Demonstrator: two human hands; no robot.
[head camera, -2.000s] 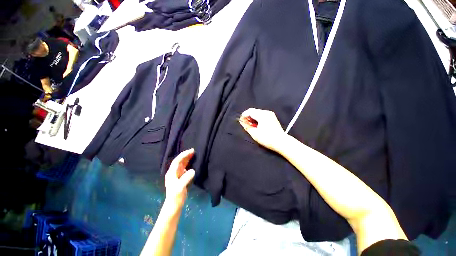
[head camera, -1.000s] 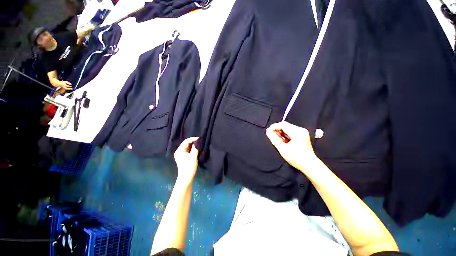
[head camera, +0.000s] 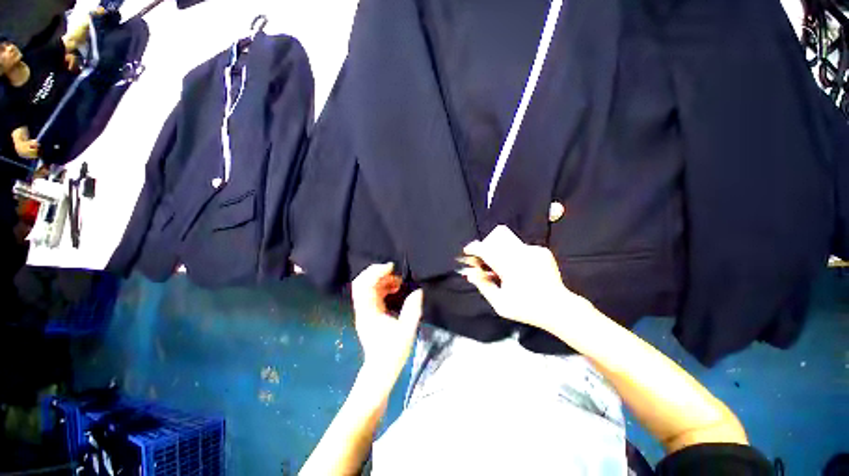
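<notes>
A large navy blazer (head camera: 614, 186) with a white trim strip and a pale gold button (head camera: 556, 211) fills the area in front of me. One sleeve (head camera: 402, 177) lies across its front, its cuff end between my hands. My left hand (head camera: 384, 311) is curled at the left corner of this cuff, fingertips and thumb on the dark cloth. My right hand (head camera: 517, 274) is at the cuff's right side, closed round small thread snips (head camera: 467, 262); only a small pale tip shows at the fingertips, the rest is hidden.
A similar navy blazer (head camera: 223, 167) on a hanger lies to the left on the white table (head camera: 326, 42). A grey tool (head camera: 51, 200) lies further left, near a person in black (head camera: 28, 93). Blue crates (head camera: 181, 442) stand on the floor, lower left. Dark hangers (head camera: 827, 46) are heaped far right.
The sleeve now lies over the jacket front, covering the flap pocket. My left hand has moved right, closer to my right hand, which has moved slightly left and down. The view has shifted right.
</notes>
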